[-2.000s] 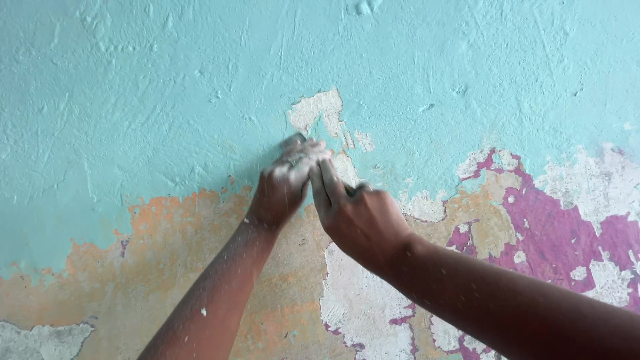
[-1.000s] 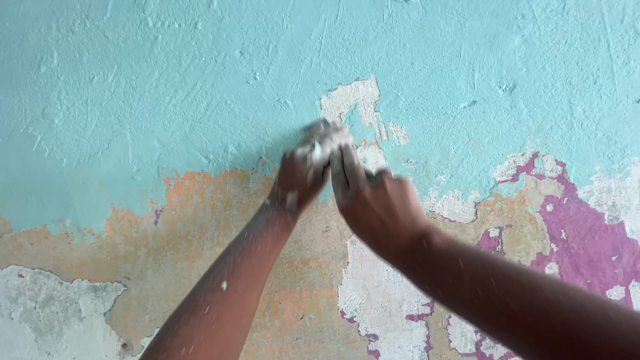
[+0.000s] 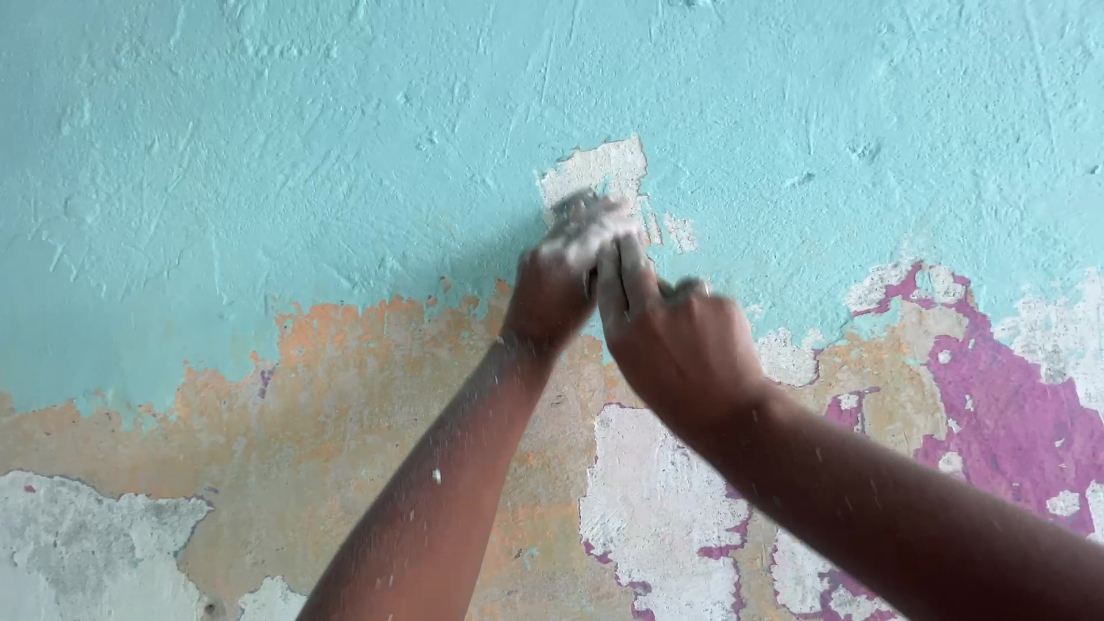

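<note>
My left hand (image 3: 565, 267), dusty and blurred, is raised against the turquoise painted wall (image 3: 302, 155), its fingers curled at the lower edge of a bare whitish patch (image 3: 604, 166). A dark edge shows at its fingertips; whether this is part of a tool cannot be told. My right hand (image 3: 681, 336) presses close beside it, with two dusty fingers extended up against the left hand and the other fingers bent. What lies under both hands is hidden. Pale flecks dot both forearms.
Below the turquoise paint runs a worn band of orange and tan paint (image 3: 345, 431). Exposed white plaster (image 3: 664, 509) shows beneath my hands, with more grey-white plaster (image 3: 95, 543) at the lower left. Purple paint (image 3: 1018, 423) with ragged, flaking edges covers part of the right side.
Both hands stay together on the wall. They have moved up slightly relative to the whitish patch and now overlap its lower left part. The view has shifted a little.
</note>
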